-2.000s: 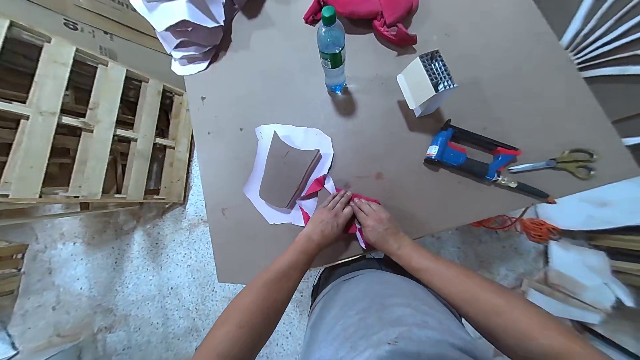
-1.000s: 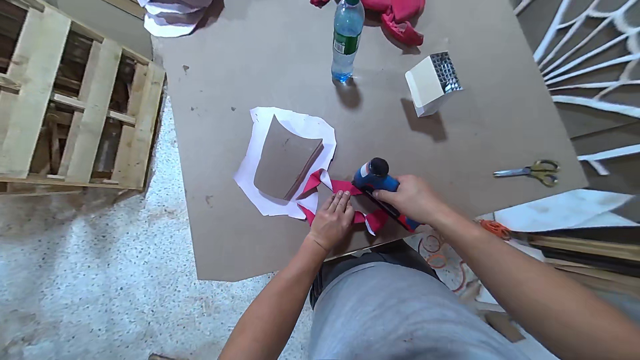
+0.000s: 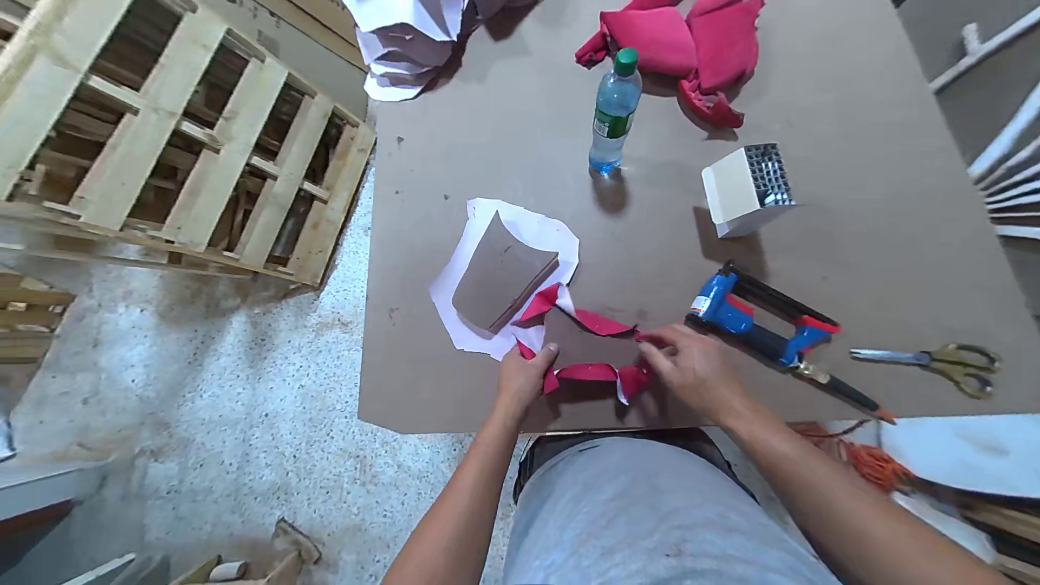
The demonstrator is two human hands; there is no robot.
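Note:
A small brown panel (image 3: 591,348) with red fabric folded over its edges lies near the table's front edge. My left hand (image 3: 524,375) pinches the fabric at its left end, and my right hand (image 3: 691,361) has the red fabric at its right end between thumb and fingers. Just beyond, brown cut pieces (image 3: 500,280) rest stacked on white-backed material (image 3: 451,305). A blue and black pneumatic stapler (image 3: 760,321) lies to the right of my right hand, with scissors (image 3: 942,357) farther right.
A plastic water bottle (image 3: 614,118) stands on the brown table (image 3: 877,203). Near it are an opened box of staples (image 3: 743,191) and red fabric-covered pieces (image 3: 691,49). White material (image 3: 406,49) is bunched at the far left edge. A wooden pallet (image 3: 187,138) stands left; an orange hose (image 3: 877,463) hangs right.
One second ago my right hand held the stapler over the red fabric piece; now the stapler lies on the table and that hand grips the fabric. My left hand has moved to the piece's left end.

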